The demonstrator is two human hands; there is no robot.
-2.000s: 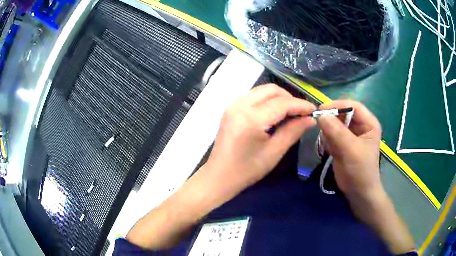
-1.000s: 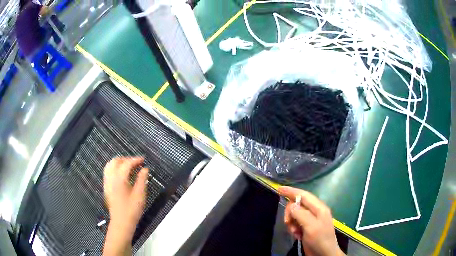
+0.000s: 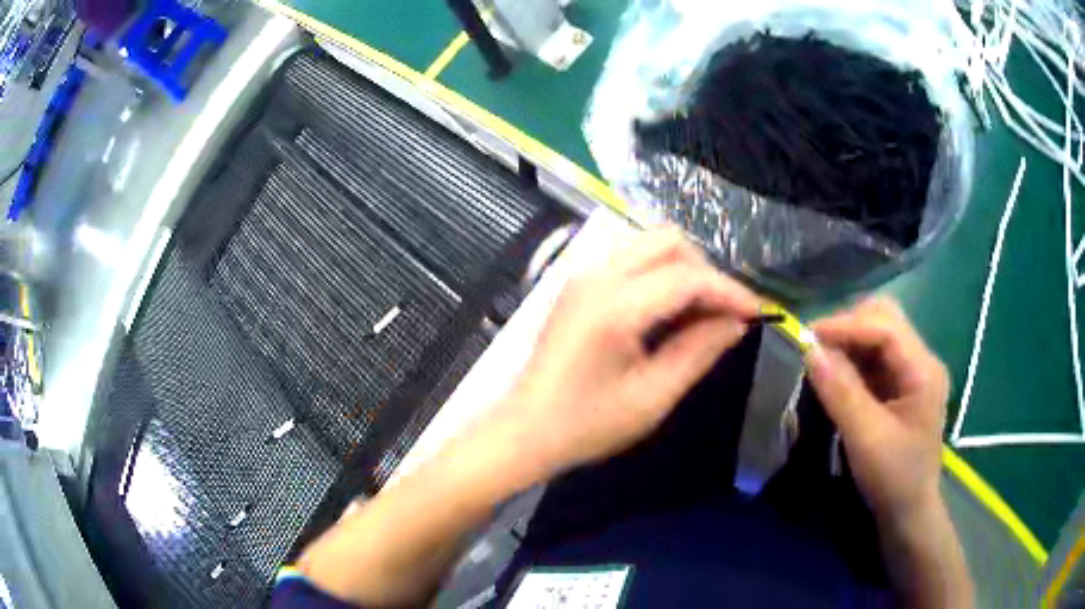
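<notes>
My left hand (image 3: 637,345), bare, pinches a short black piece (image 3: 769,318) between thumb and fingertips, its end pointing right. My right hand (image 3: 878,387), bare, is close beside it and pinches the end of a white marker sleeve (image 3: 809,338). A small gap separates the black piece from the white end. The rest of the white length is mostly hidden by the right hand. Sleeved pieces (image 3: 387,320) lie spaced out on the mesh conveyor belt (image 3: 345,238) at the left.
A clear plastic bag (image 3: 785,256) full of black pieces stands on the green mat (image 3: 1011,309) beyond my hands. White tubing (image 3: 990,297) lies in angular bends at the right. A pale conveyor end frame (image 3: 476,399) runs under my left forearm. A blue stool (image 3: 167,45) is at the top left.
My left hand has left the belt and come back to the right hand, now with a black piece. One more sleeved piece shows on the belt than two seconds ago. The view has shifted.
</notes>
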